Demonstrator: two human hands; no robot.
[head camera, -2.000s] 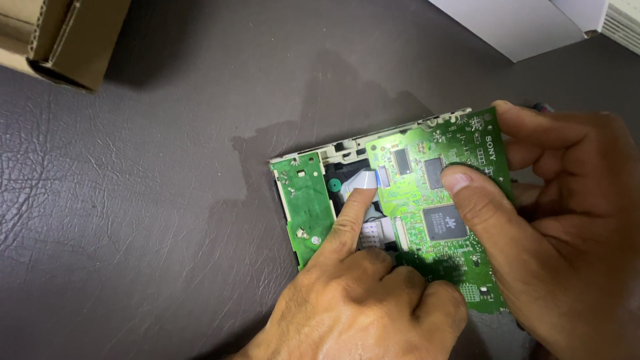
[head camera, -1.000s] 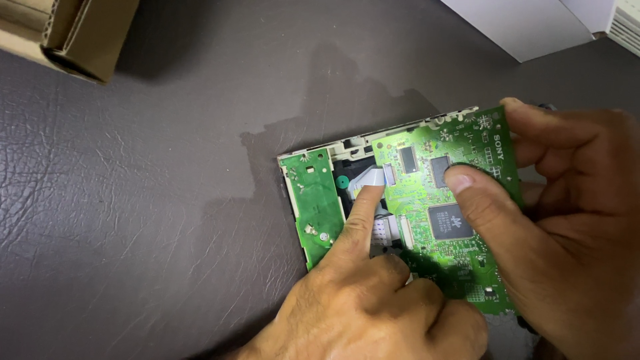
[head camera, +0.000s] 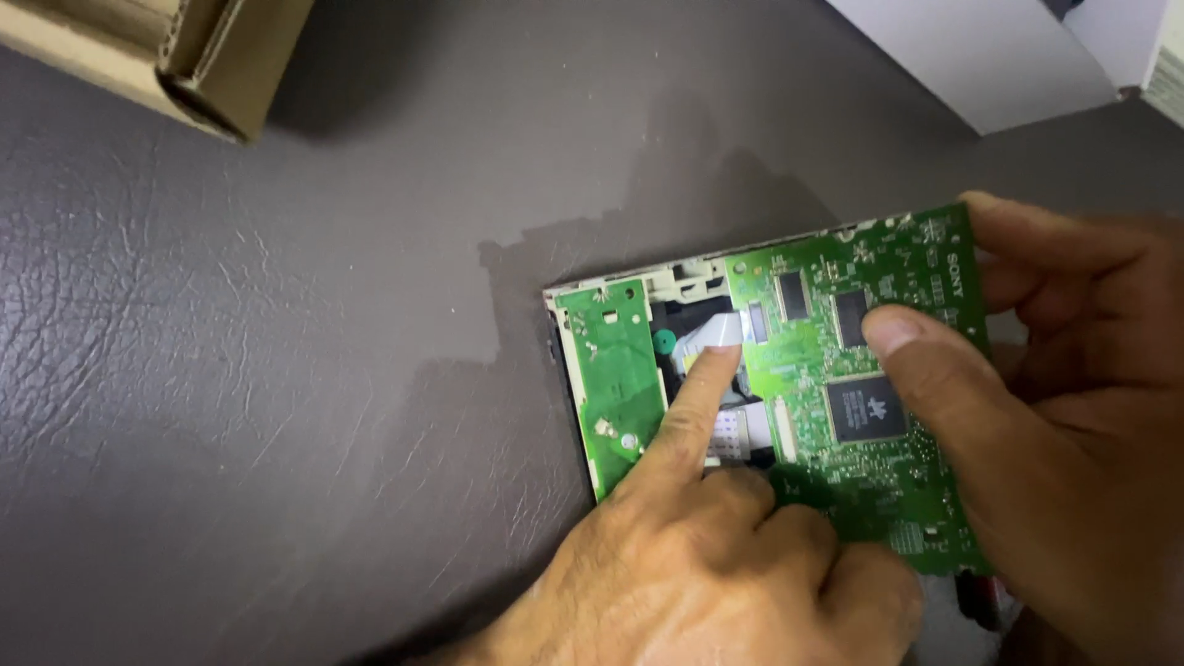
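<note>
An optical disc drive with its green circuit board (head camera: 860, 481) facing up lies tilted under both hands. My right hand (head camera: 1045, 398) grips the drive's right end, its thumb on the board beside a black chip (head camera: 853, 319) and its fingers around the far edge. The index fingertip of my left hand (head camera: 712, 555) touches a white flat ribbon cable (head camera: 717, 331), which runs to a small connector (head camera: 758, 324). Its other fingers are curled over the board. A smaller green board (head camera: 615, 370) covers the left end. A second flat cable (head camera: 740, 433) lies near a white connector (head camera: 785, 430).
The drive is over a dark grey leather-like surface (head camera: 277, 370). An open cardboard box (head camera: 231, 74) stands at the top left, and a white box (head camera: 971, 55) at the top right. Something red and black (head camera: 980, 597) shows partly below the board.
The drive and both hands sit a little farther right in the view than two seconds ago. My left index finger stays at the ribbon cable, and my right hand keeps its hold.
</note>
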